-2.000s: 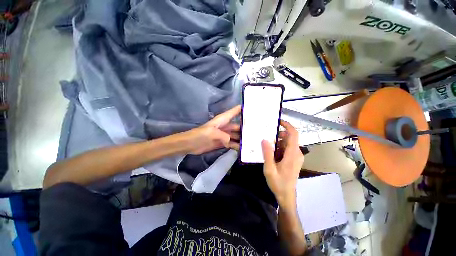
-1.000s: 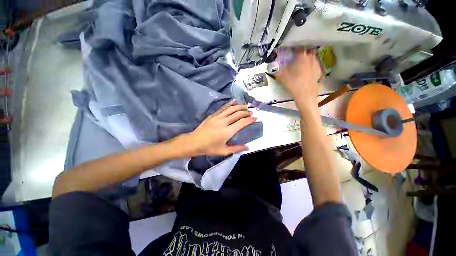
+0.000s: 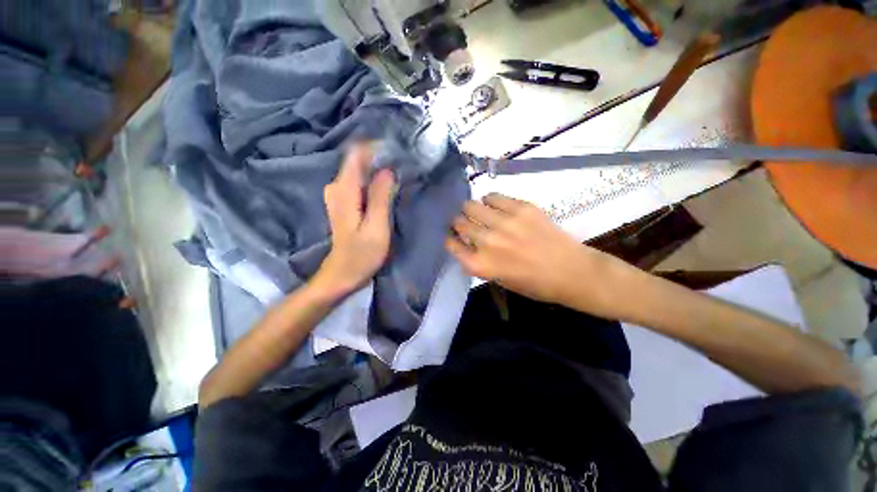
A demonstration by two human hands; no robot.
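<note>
Grey-blue fabric [image 3: 279,125] is heaped left of and below the needle area, its paler side showing near the table's front edge. My left hand [image 3: 358,226] is over the fabric, fingertips blurred, with a fold pinched between thumb and fingers. My right hand [image 3: 514,245] has curled fingers at the fabric's right edge; its fingertips are partly hidden, so its grip is unclear. A narrow grey binding strip [image 3: 615,159] runs from the orange reel [image 3: 808,125] to the small metal guide [image 3: 481,166]. The presser foot area is lost in glare.
Black thread snips [image 3: 550,74] lie behind the strip, right of the metal needle plate [image 3: 481,99]. A wooden-handled awl [image 3: 678,77] and a blue-orange tool [image 3: 635,21] lie farther right. Dark cloth and a pink item [image 3: 53,240] show at the far left.
The phone held earlier is out of sight. My right hand has come back from behind the needle to the fabric edge. My left hand has moved left and up. The view has shifted.
</note>
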